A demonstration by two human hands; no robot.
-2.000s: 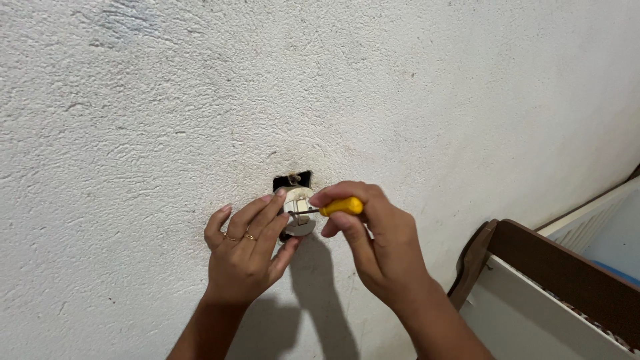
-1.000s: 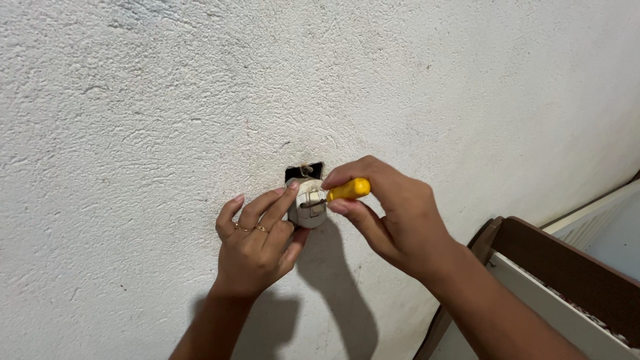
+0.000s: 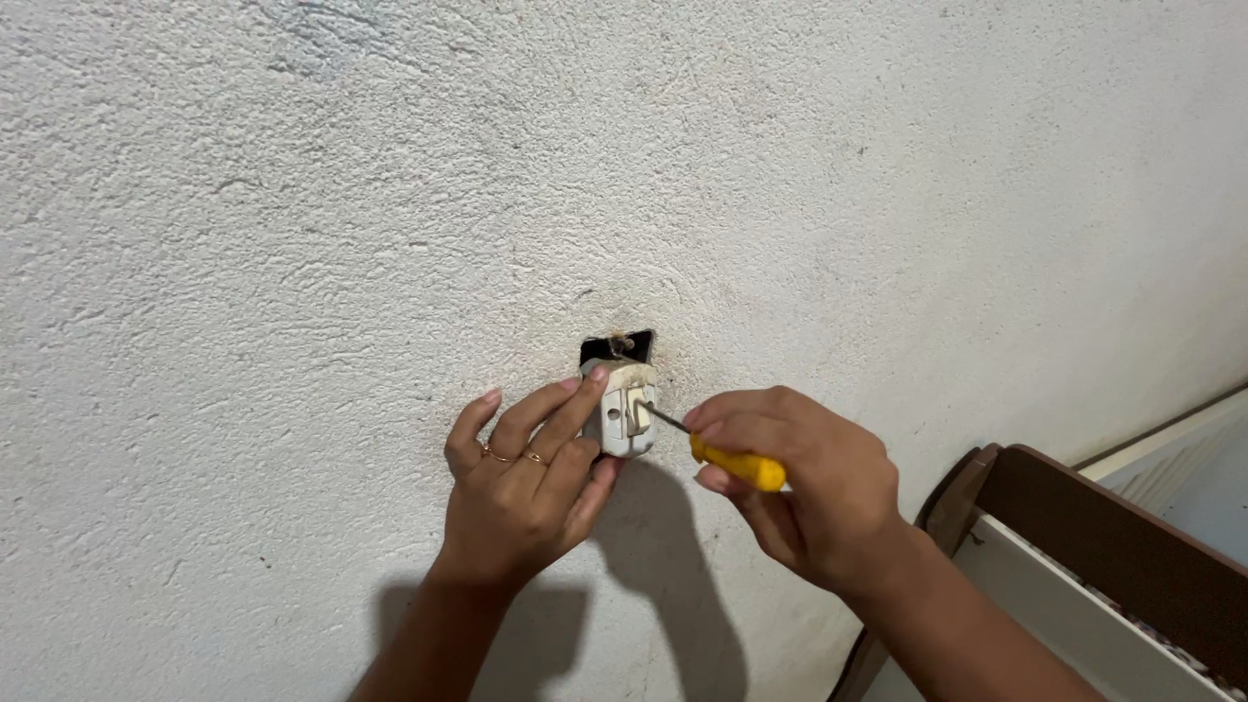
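Observation:
A white wall switch [image 3: 629, 419] with a cream rocker stands out from the wall, tilted, just below a dark rectangular box opening [image 3: 618, 347] that it partly covers. My left hand [image 3: 526, 478], with rings on two fingers, grips the switch from its left side, fingertips at its upper edge and thumb near its bottom. Between the thumb and fingers of my right hand [image 3: 809, 478] is a small screwdriver with a yellow handle [image 3: 738, 462]. Its thin metal shaft points up and left, the tip at the right part of the rocker. Something brownish shows inside the opening.
Rough white plaster wall [image 3: 390, 244] surrounds the opening. At the lower right stands a piece of furniture with a dark brown wooden rail [image 3: 1121, 526] and a white panel, close to my right forearm. A pale slatted item [image 3: 1170, 439] lies behind it.
The screwdriver handle has swung lower, so the shaft now slants up to the switch. The switch has turned, and its face and side hole show more plainly.

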